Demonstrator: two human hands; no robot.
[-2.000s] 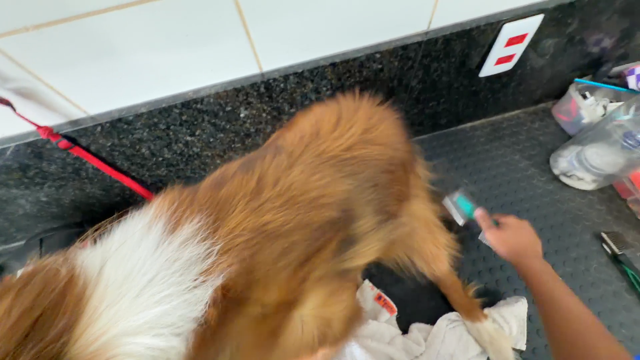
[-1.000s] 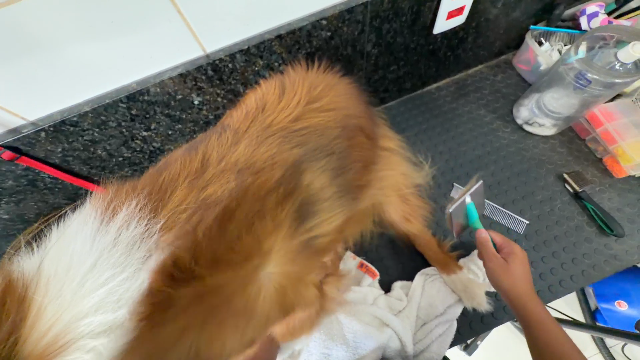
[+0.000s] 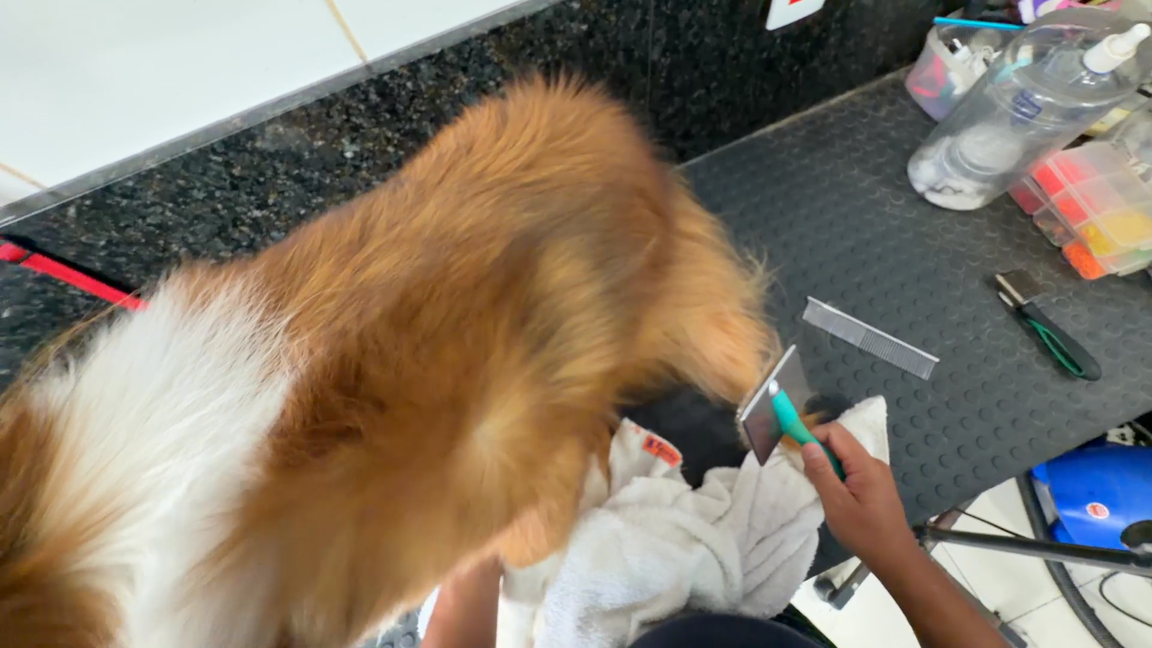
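Observation:
A long-haired brown and white dog [image 3: 504,297] stands on a black studded rubber mat [image 3: 864,207], its head out of view. My right hand [image 3: 859,490] grips the teal handle of a slicker brush [image 3: 776,409], whose metal head is against or very near the fur of the dog's hind leg. Of my left arm only the forearm [image 3: 463,603] shows at the bottom; the hand is hidden under the dog's belly. A crumpled white towel [image 3: 684,531] lies below the dog. To the right of the brush lies a metal comb [image 3: 870,337].
Farther right on the mat is a black and green grooming tool [image 3: 1048,324]. A clear spray bottle [image 3: 1017,108], a small plastic tub [image 3: 954,67] and a divided plastic box [image 3: 1098,202] stand at the upper right. A red strap [image 3: 72,274] runs to the dog. A blue machine [image 3: 1098,495] is beyond the mat's edge.
My right hand has brought the brush in to the dog's hind leg, away from the comb it partly covered a second ago. The view has shifted.

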